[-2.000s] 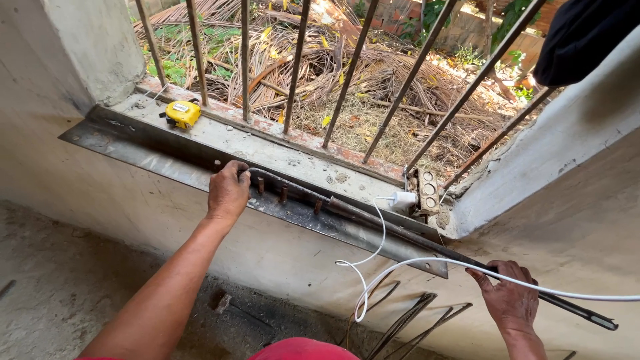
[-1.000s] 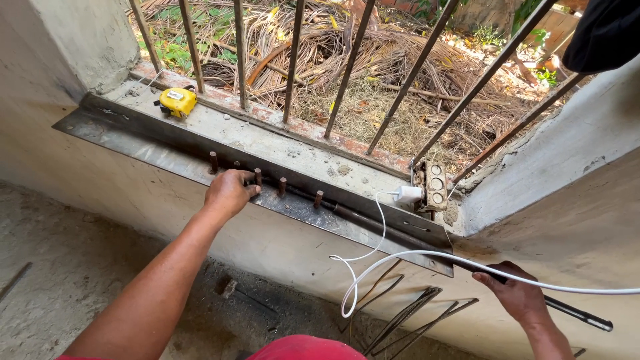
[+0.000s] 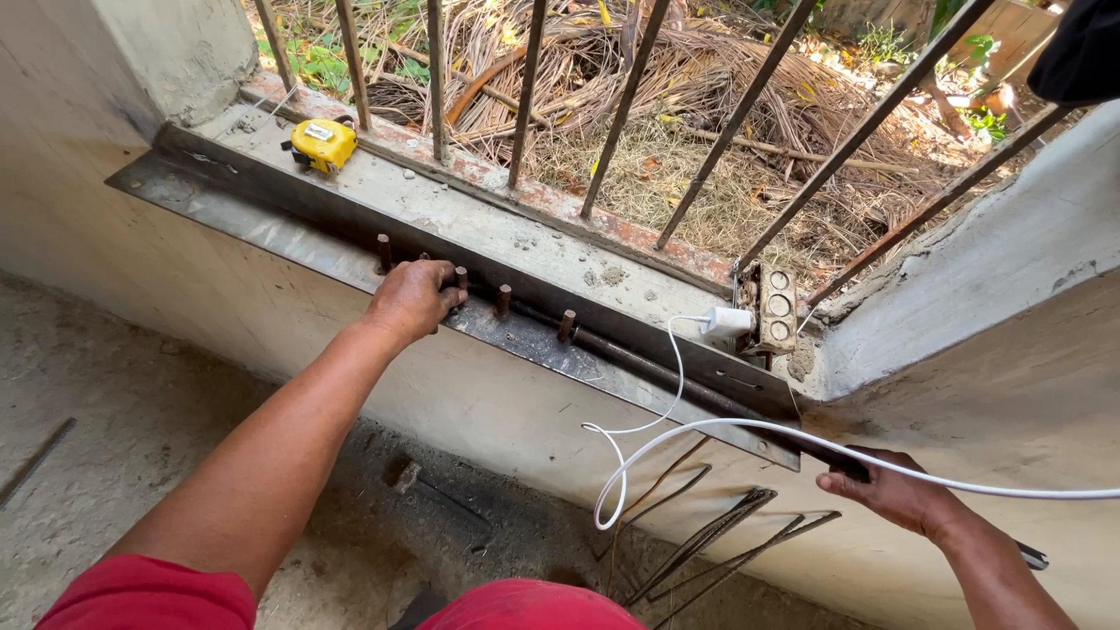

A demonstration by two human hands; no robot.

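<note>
A steel angle (image 3: 262, 229) lies along the inner edge of the concrete sill, with several upright rusty steel pegs (image 3: 567, 325) on its flat face. My left hand (image 3: 411, 302) is among the pegs, its fingers down at the metal; what they grip is hidden. My right hand (image 3: 901, 490) is closed around a long dark metal bar (image 3: 647, 366), which runs along the angle toward the left hand and sticks out past its right end. The bar's far end by the left hand is partly hidden.
A yellow tape measure (image 3: 324, 144) sits on the sill (image 3: 490, 223) beside rusty window bars (image 3: 619, 109). A white charger (image 3: 728, 322) is plugged into an outlet box (image 3: 774, 306); its white cable (image 3: 744, 423) loops over the angle. Bent steel rods (image 3: 700, 534) lean low against the wall.
My left hand has moved right along the row of pegs, and pegs that were hidden or lower two seconds ago now show plainly. My right hand still holds the bar.
</note>
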